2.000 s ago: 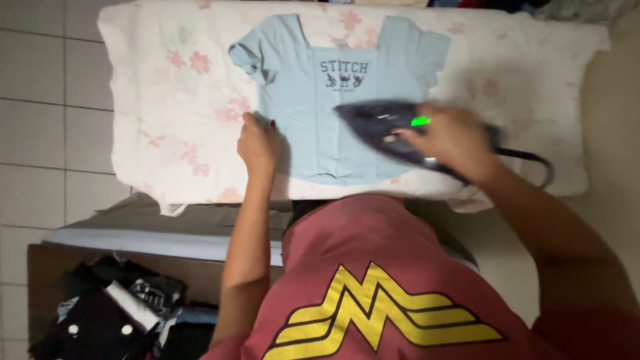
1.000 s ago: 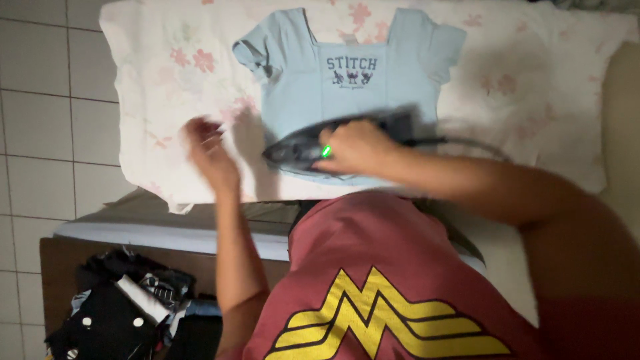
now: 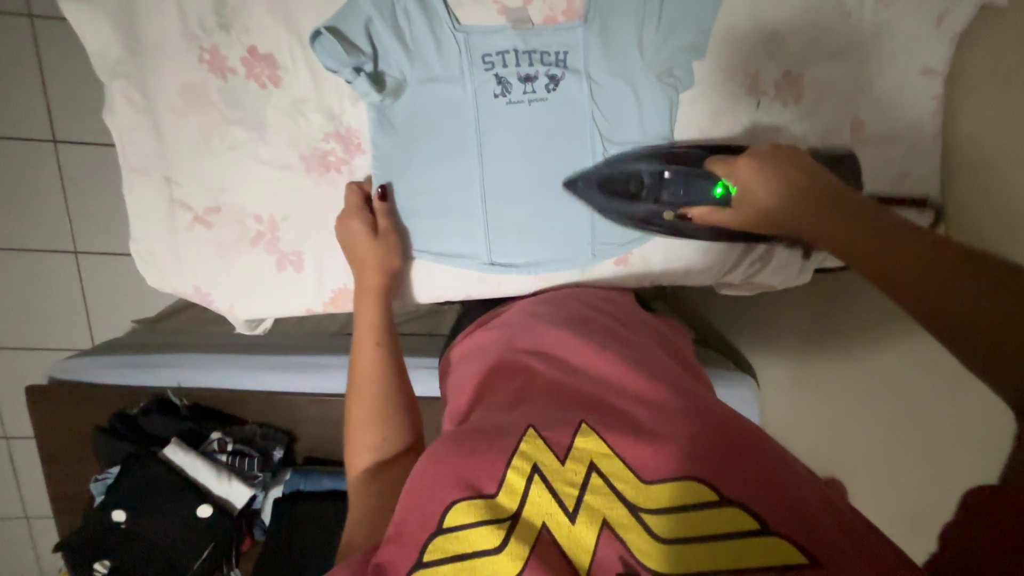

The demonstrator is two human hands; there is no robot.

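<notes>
A light blue short-sleeved top (image 3: pixel 532 160) with printed lettering and small figures on its chest lies spread on a floral cloth (image 3: pixel 232 152). My right hand (image 3: pixel 772 192) is closed around the handle of a dark clothes iron (image 3: pixel 624 188), whose tip points left over the lower right part of the top; a green light glows beside my fingers. At the top's lower left edge, my left hand (image 3: pixel 374 236) pinches or presses the side seam, its fingers partly curled under and hard to make out. The left sleeve is rumpled.
The iron's cord (image 3: pixel 904 202) runs off to the right. Below the cloth's front edge is a pale blue-edged surface (image 3: pixel 240 372), and at lower left a pile of dark folded and loose clothes (image 3: pixel 168 512) lies on brown furniture. Floor tiles (image 3: pixel 40 192) show at left.
The iron in my right hand has moved right, from the lower left of the top to its lower right. My left hand, off the top one second ago, is back at its left edge.
</notes>
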